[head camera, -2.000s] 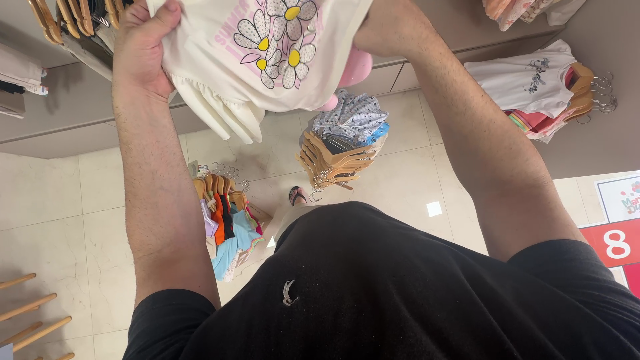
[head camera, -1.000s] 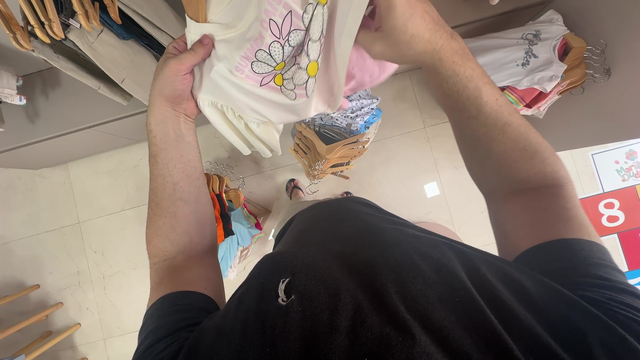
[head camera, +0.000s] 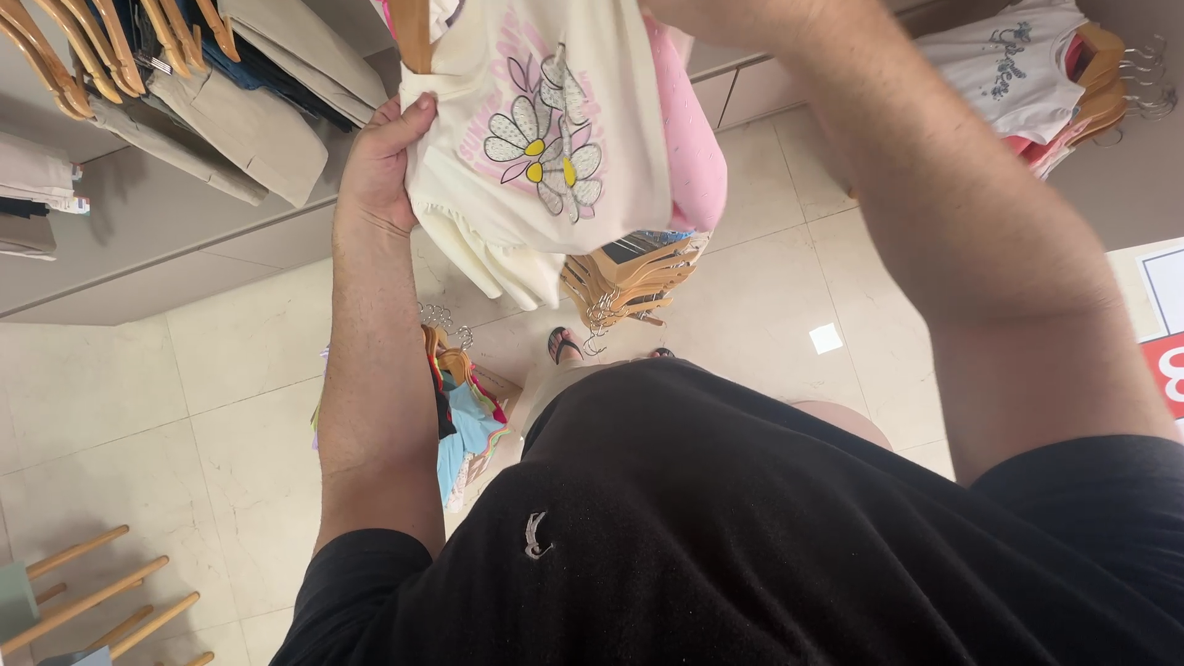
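Observation:
My left hand (head camera: 384, 162) grips the side of a cream child's top (head camera: 546, 139) printed with daisies, its thumb lying over the front. Part of a wooden hanger (head camera: 413, 37) shows at the top's shoulder. Pleated cream fabric (head camera: 490, 254) hangs at its lower edge. Behind the top, on its right, hangs a pink garment (head camera: 689, 139). My right hand (head camera: 712, 18) is at the upper edge of the view beside both garments; its fingers are cut off or hidden, so its grip cannot be made out.
Below the top, several wooden hangers (head camera: 638, 282) with clothes are bunched near the floor. More hung children's clothes (head camera: 472, 425) stand beside my left forearm. Folded beige trousers (head camera: 250, 120) lie on a shelf at upper left, white tops (head camera: 1008, 69) at upper right. Wooden pegs (head camera: 102, 592) jut in at lower left.
A wooden hanger at the top's shoulder has come into view since two seconds ago. More of the pink garment shows behind the cream top. The view has shifted somewhat.

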